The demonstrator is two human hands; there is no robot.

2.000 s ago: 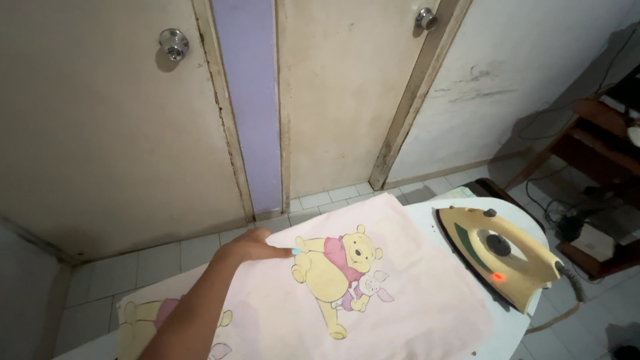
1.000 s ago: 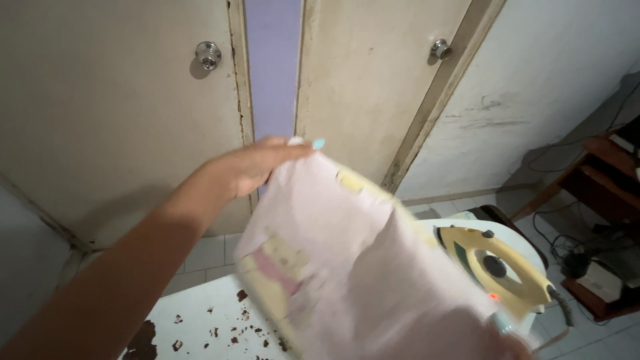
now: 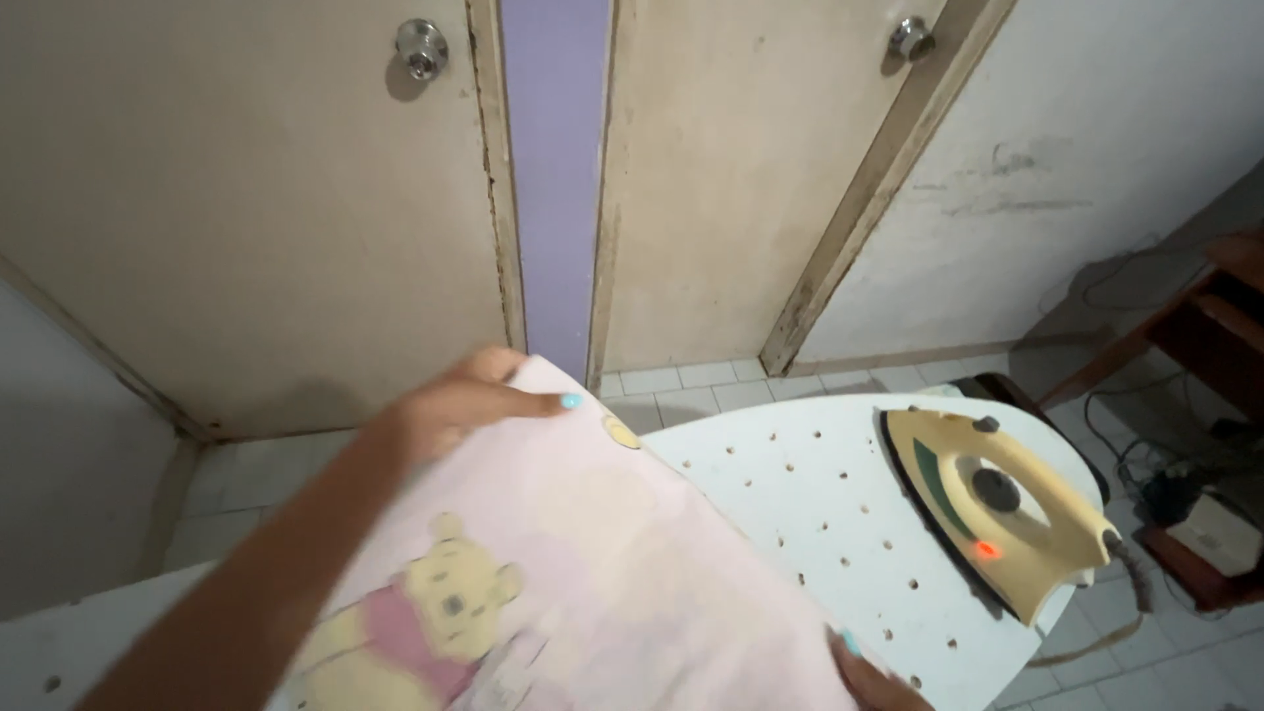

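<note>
A pink cloth printed with cartoon bears is stretched between both hands over a white perforated ironing board. My left hand pinches its upper left corner, with the thumb, its nail painted light blue, on top. At the bottom right, my right hand grips the cloth's edge; part of that hand is cut off by the frame. A yellow electric iron lies at the rounded right end of the board, its red light on, apart from the cloth and both hands.
Two doors with metal knobs stand behind the board, with a purple strip between them. The iron's cord hangs off the board's right side. A wooden stand and tangled cables are at the far right.
The cloth lay on the board under my left hand, was lifted a second ago, and is now held lower by both hands. Bare perforated board now shows beside the iron.
</note>
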